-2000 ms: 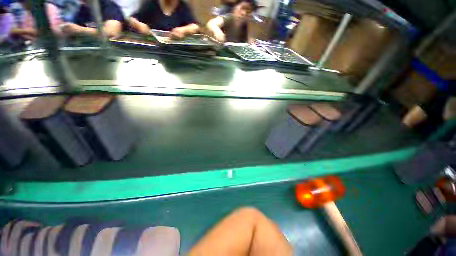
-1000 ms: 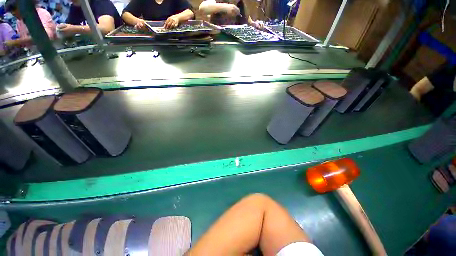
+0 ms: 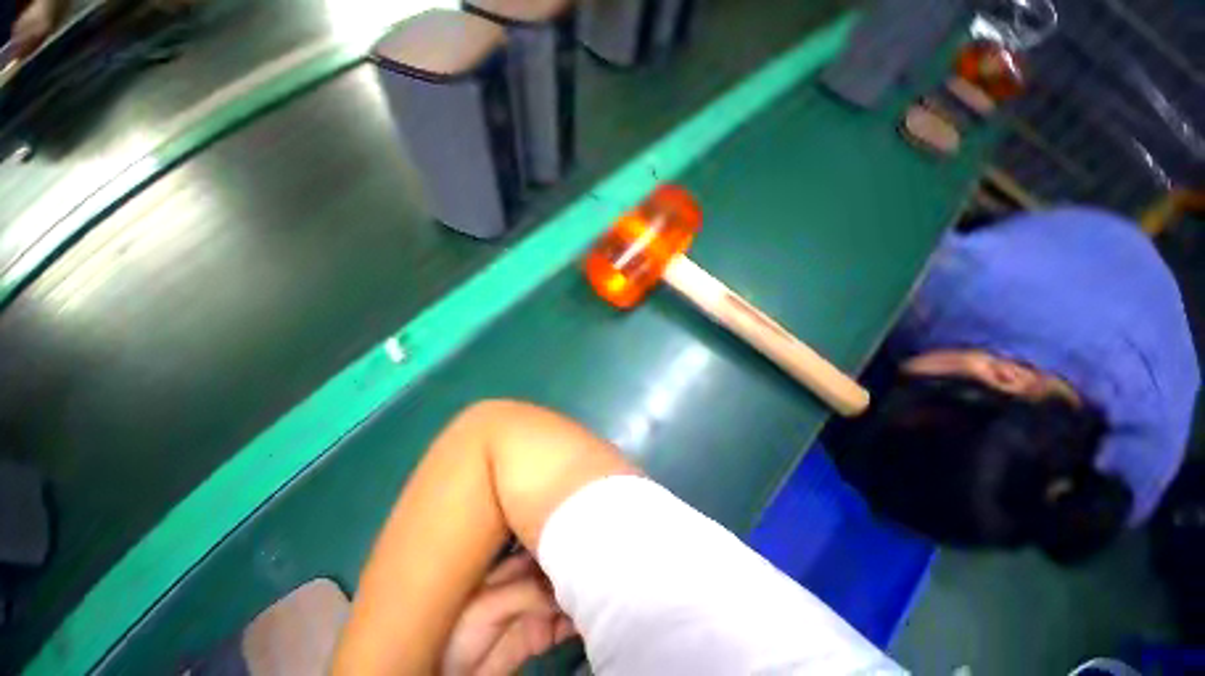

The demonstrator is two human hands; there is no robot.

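Observation:
A mallet with an orange head [image 3: 644, 247] and pale wooden handle lies on the green bench, untouched. A bare bent arm in a white sleeve, seemingly my right, rests on the bench left of the handle. Its forearm leaves the bottom edge, so my right hand is out of the picture. Blurred, folded fingers [image 3: 509, 618] show in the bend of that arm. They seem to be my left hand, but I cannot tell surely or see whether they hold anything. A wood-grain end cap [image 3: 301, 634] lies at bottom left, partly cut off.
Speakers [image 3: 449, 145] stand on the dark conveyor beyond the green rail [image 3: 436, 324]. Another speaker [image 3: 872, 53], loose end caps [image 3: 930, 128] and a second orange mallet head [image 3: 988, 69] are upper right. A person in blue [image 3: 1070, 304] bends low at right, beside a blue bin [image 3: 846, 541].
The view has swung right and tilted. The mallet now shows further left, and the white sleeve and folded fingers have come into view. The person in blue shows much more. The elbow still rests on the bench.

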